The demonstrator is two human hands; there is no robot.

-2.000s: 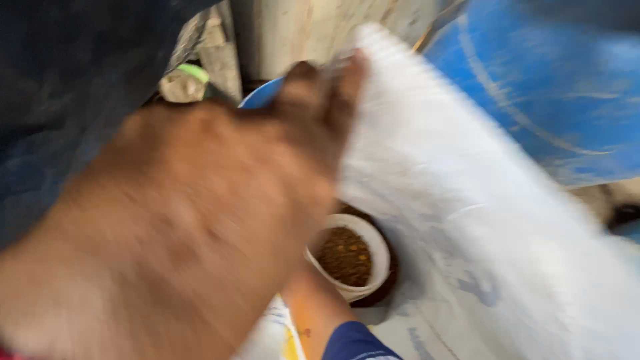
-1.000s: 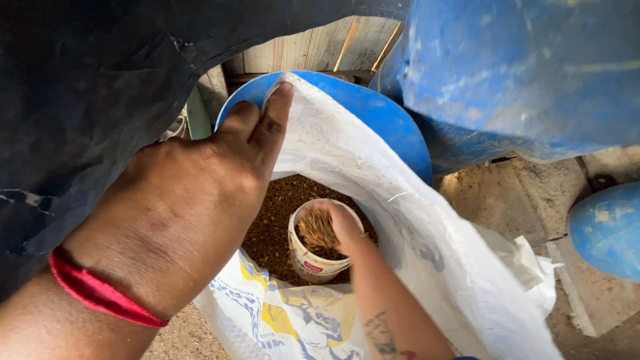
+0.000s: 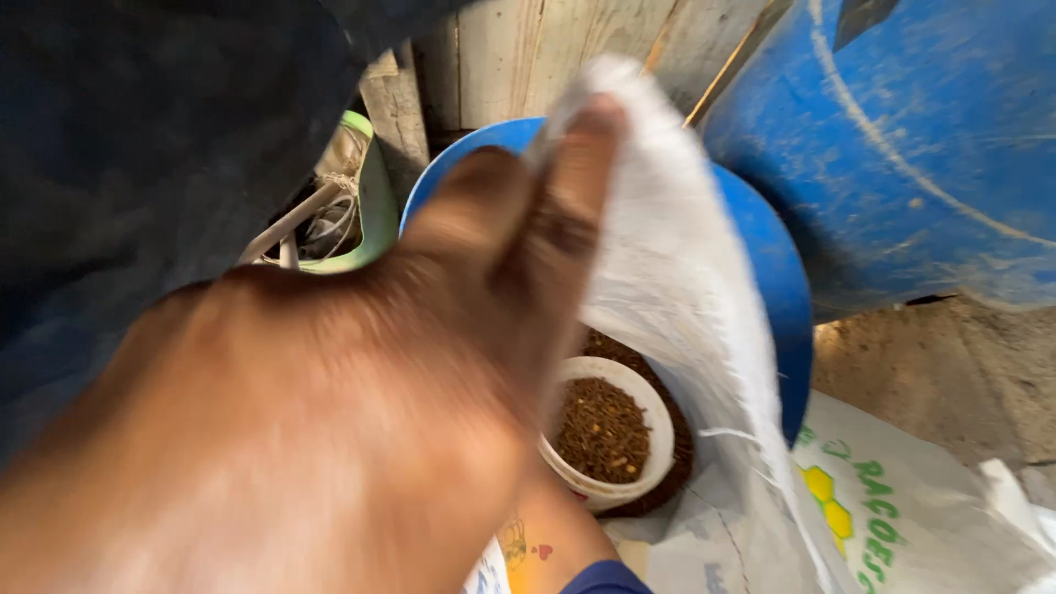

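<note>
My left hand [image 3: 396,355], large and blurred in front, pinches the upper edge of a white woven feed sack [image 3: 668,247] between thumb and finger. Inside the sack stands a white plastic tub [image 3: 660,404] filled with brown pelleted feed [image 3: 602,429] that has some yellow bits. More of the loose feed lies around the tub. The forearm of my right arm [image 3: 561,536], with a dark blue cuff, reaches in from below; its hand is hidden behind my left hand.
A blue plastic drum's rim [image 3: 487,136] curves behind the sack. Another large blue drum [image 3: 907,165] is at the right. Dark sheeting [image 3: 148,140] hangs at the left, near a cut green container [image 3: 379,198] holding cords and sticks. Wooden boards [image 3: 528,58] stand behind.
The tub now shows full of feed, with no hand over it; a second ago my right hand was in its mouth. My left hand still grips the sack edge and appears closer to the camera.
</note>
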